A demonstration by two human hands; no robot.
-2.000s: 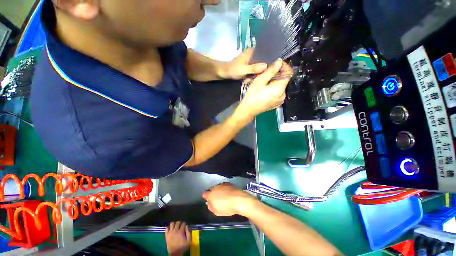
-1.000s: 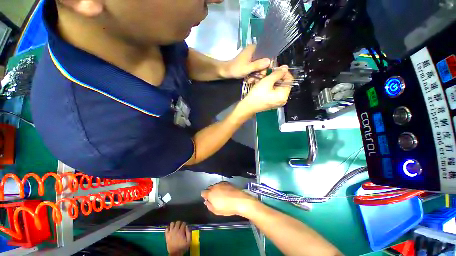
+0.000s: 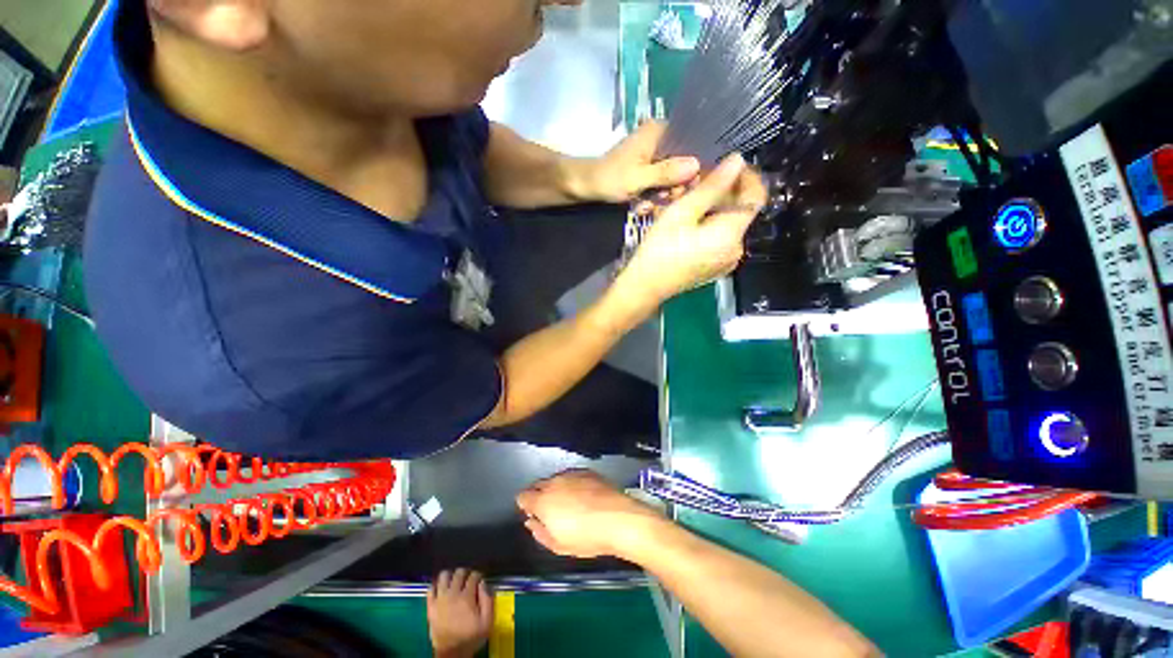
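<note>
My right hand (image 3: 581, 512) reaches in from the lower right, its fingers curled together over the dark surface. Whether a thin lead is between its fingertips is too small to tell. My left hand (image 3: 461, 612) is at the bottom edge, partly cut off, its fingers lying at the metal-edged rim, with nothing visible in it. A bundle of thin wires (image 3: 688, 492) lies on the green bench to the right of my right hand. A small white piece (image 3: 423, 514) lies between my hands on the dark surface.
Another person (image 3: 283, 257) holds fanned cut leads (image 3: 723, 97) beside the black machine (image 3: 823, 167). A control panel (image 3: 1029, 321) stands right, above a blue tray (image 3: 1010, 572). A bent metal bar (image 3: 804, 379), orange coiled hose (image 3: 257, 495), grey frame (image 3: 167, 553) and red bin (image 3: 90, 575) also show.
The other person's hand nearer the machine first drew back with several leads showing, then moved in against the fanned bundle. My hands have hardly moved.
</note>
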